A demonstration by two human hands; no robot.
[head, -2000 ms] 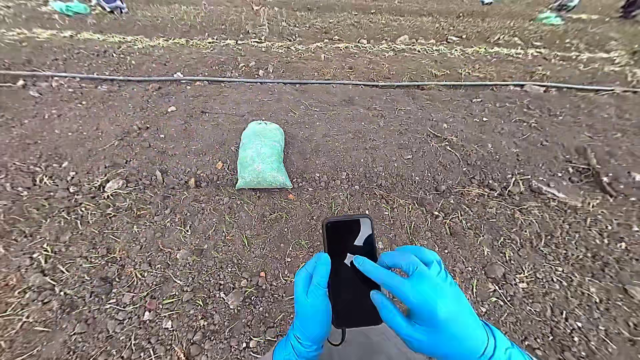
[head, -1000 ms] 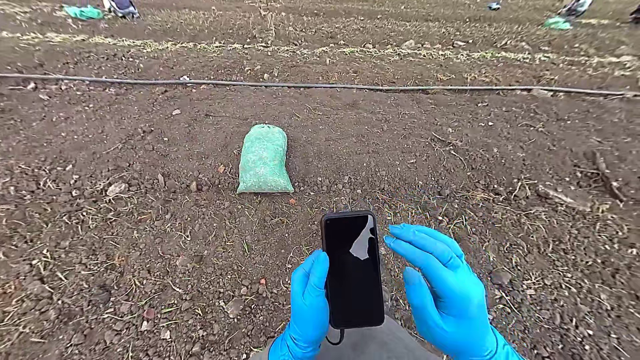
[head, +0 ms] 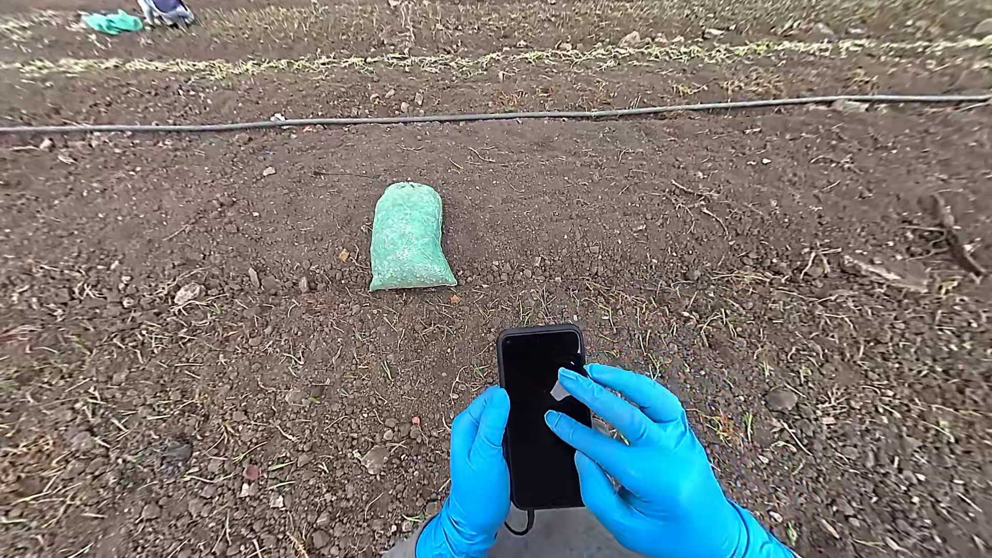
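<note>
A smartphone in a black case, its screen dark with a pale reflection, is held upright by my left hand along its left edge. A cable hangs from the phone's lower end. Over the right part of the screen is my right hand, fingers spread and holding nothing; whether a fingertip touches the glass I cannot tell. Both hands wear blue gloves. Beyond the phone, to the left, a filled green mesh bag lies on the soil.
A dark hose crosses the field beyond the bag. Farther back runs a strip of pale dry plants. Green material lies at the top left beside a partly visible bundle. Stones and roots dot the soil.
My right hand was off the phone's right side one second ago and is now over the screen. My left hand keeps its hold on the phone.
</note>
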